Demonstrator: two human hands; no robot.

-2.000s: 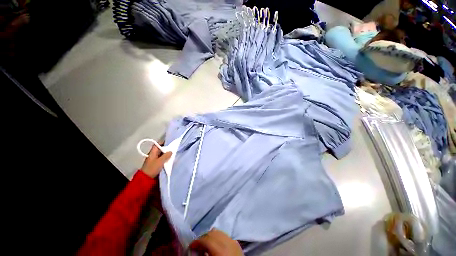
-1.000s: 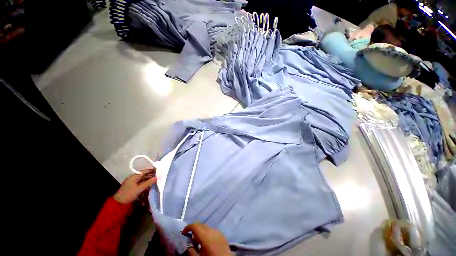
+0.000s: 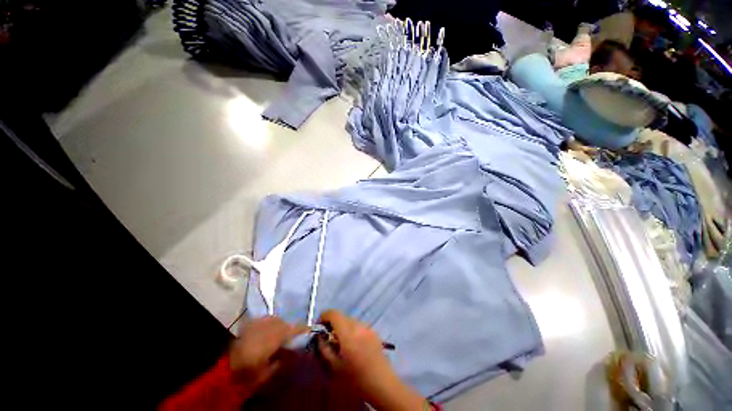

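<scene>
A light blue shirt (image 3: 433,297) lies spread on the white table in front of me. A white hanger (image 3: 271,269) lies in its open upper part, hook pointing left. My left hand (image 3: 261,347) holds the shirt's near edge beside the lower end of the hanger. My right hand (image 3: 349,349) is next to it, fingers closed around a slim dark tool, likely snips (image 3: 388,346), whose tip sticks out to the right. The fingertips of both hands nearly meet at the cloth, and what they pinch there is partly hidden and blurred.
Hung blue shirts with white hooks (image 3: 409,88) lie beyond the shirt. A second pile with black hangers (image 3: 241,36) is farther left. At right are long pale plastic packets (image 3: 634,281), tape rolls (image 3: 630,379), crumpled garments (image 3: 662,189) and a light blue cushion-like thing (image 3: 602,104).
My left hand has let go of the hanger's neck and moved down to the cloth beside my right hand. The dark tool now shows in my right hand. The hanger's hook lies free.
</scene>
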